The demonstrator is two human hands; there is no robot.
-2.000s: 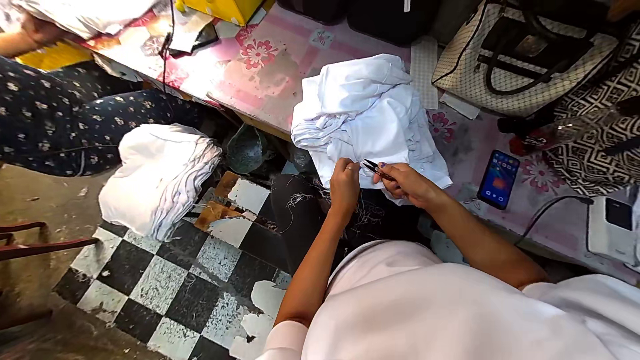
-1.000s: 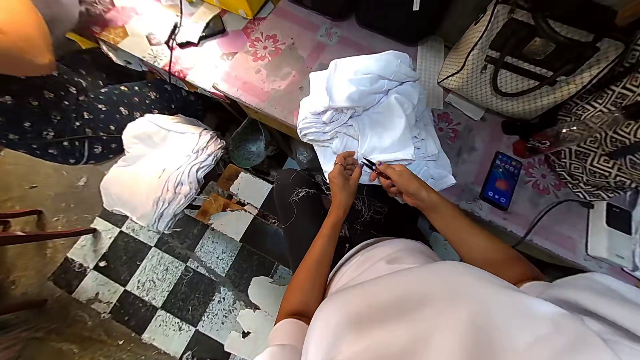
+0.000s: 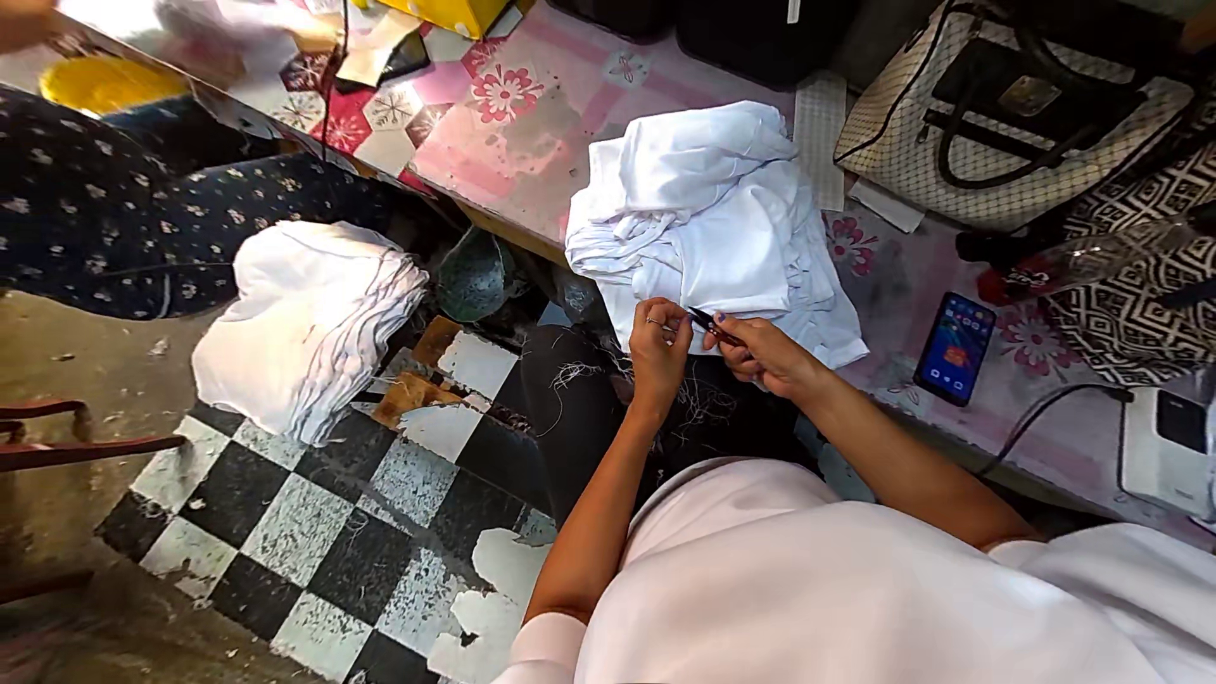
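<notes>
A heap of folded white fabric pieces (image 3: 731, 218) lies at the table's near edge, its lower part hanging toward my lap. At its lower edge, my left hand (image 3: 660, 332) pinches its fingers together; whether on a thread or the cloth I cannot tell. Close at its right, my right hand (image 3: 765, 356) grips small dark thread snips (image 3: 711, 325), their tips pointing left at my left fingertips. Loose thread ends (image 3: 703, 399) are scattered over my dark-clad lap.
On the patterned tablecloth are a lit smartphone (image 3: 956, 349), a checked handbag (image 3: 1007, 114), a plastic bottle (image 3: 1092, 252) and a white corded device (image 3: 1167, 451). Another white cloth stack (image 3: 304, 323) is at left, beside a person's patterned garment (image 3: 85, 209). A red chair part (image 3: 85, 451) juts in.
The neighbouring person's arm at the upper left has moved mostly out of view. My hands stay close together at the lower edge of the white fabric, the snips still in my right hand.
</notes>
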